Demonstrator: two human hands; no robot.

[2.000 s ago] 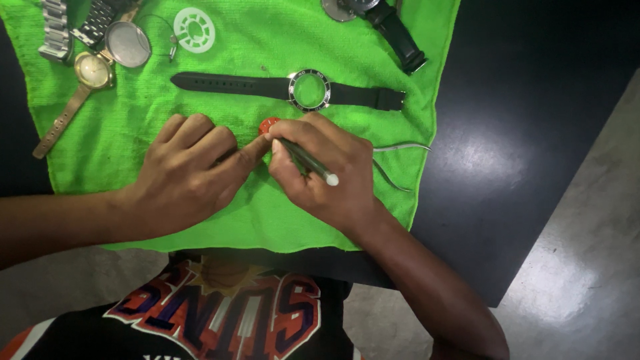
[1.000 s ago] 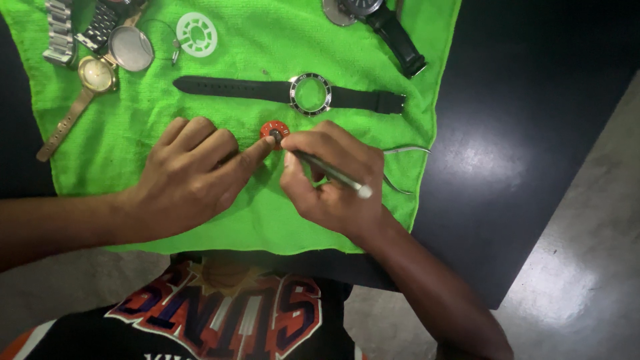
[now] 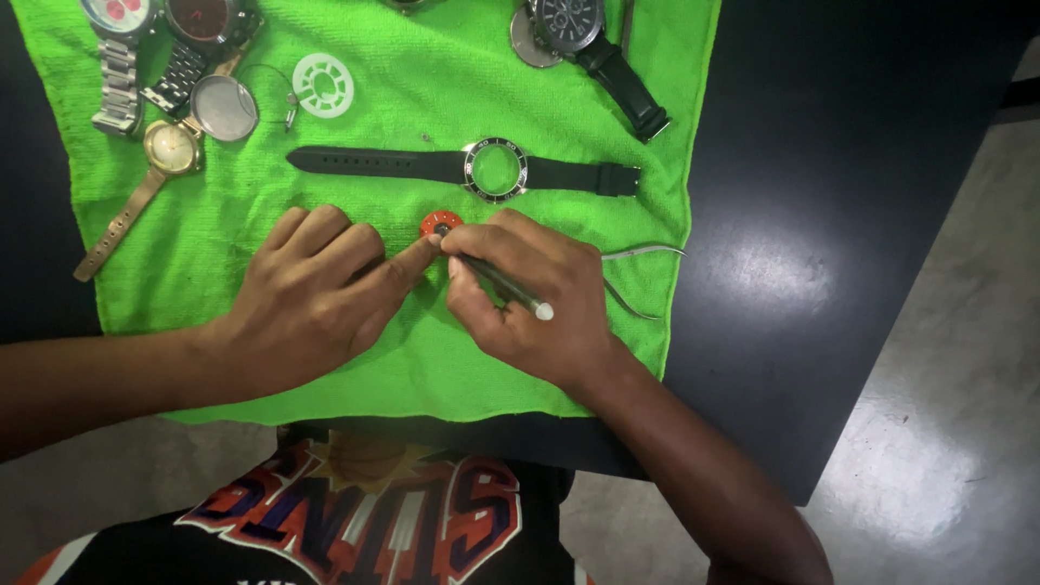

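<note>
A small red watch dial (image 3: 439, 219) lies on the green cloth (image 3: 390, 382), with a dark piece at its centre. My left hand (image 3: 321, 296) rests palm down, and its index fingertip touches the dial's lower edge. My right hand (image 3: 532, 296) grips a slim dark pen-like tool (image 3: 504, 283) with a pale rounded end; its working tip is hidden by the fingers near the dial. Just beyond the hands lies a watch case with a black bezel (image 3: 469, 171), its middle open to the cloth, on a black strap (image 3: 374, 162).
Tweezers or pliers-like curved metal arms (image 3: 642, 250) show right of my right hand. Several watches, including a gold-toned one (image 3: 171, 147), lie at the upper left near a white slotted disc (image 3: 323, 85). A black-strapped chronograph (image 3: 569, 23) lies upper right. The dark table's edge is right.
The tool in my right hand has changed its tilt between frames. More of the red dial shows than two seconds ago. My left hand stays nearly still beside it.
</note>
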